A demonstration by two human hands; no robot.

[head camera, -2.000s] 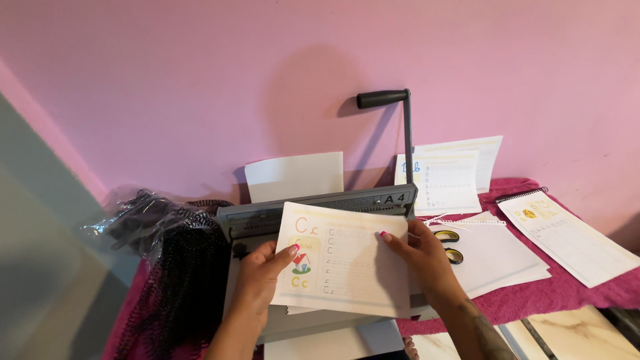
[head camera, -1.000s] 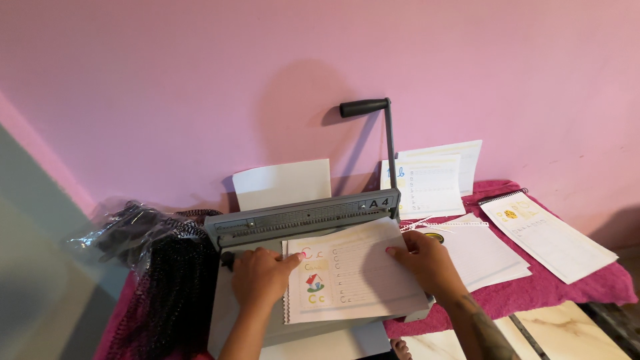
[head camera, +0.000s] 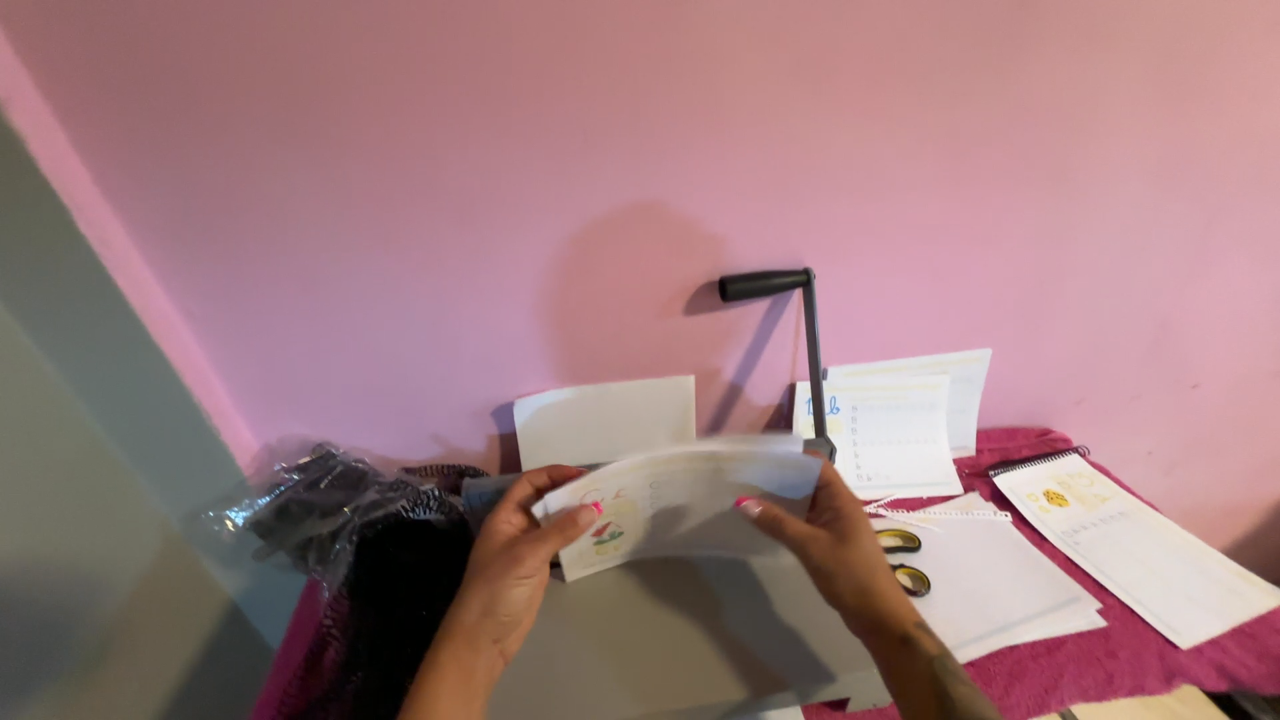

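Observation:
A stack of printed worksheet pages [head camera: 690, 510] is lifted and bowed between my two hands, above a grey binding machine [head camera: 670, 620]. My left hand [head camera: 530, 550] grips the stack's left end, thumb on the printed face. At the right end, my right hand [head camera: 835, 545] holds it the same way. The machine's crank lever with a black handle [head camera: 763, 285] stands upright behind the right side of the stack. The pages hide the machine's punching slot.
Black binding combs [head camera: 400, 600] and a clear plastic bag [head camera: 320, 510] lie left. Blank paper [head camera: 605, 420] and worksheets [head camera: 900, 440] lean at the pink wall. Right, on a magenta towel [head camera: 1020, 680], are scissors [head camera: 910, 578], paper sheets [head camera: 1010, 580] and a bound booklet [head camera: 1130, 550].
The pages lay flatter over the machine a second ago; now both hands hold them raised and curved. My left hand has moved onto the stack's left end.

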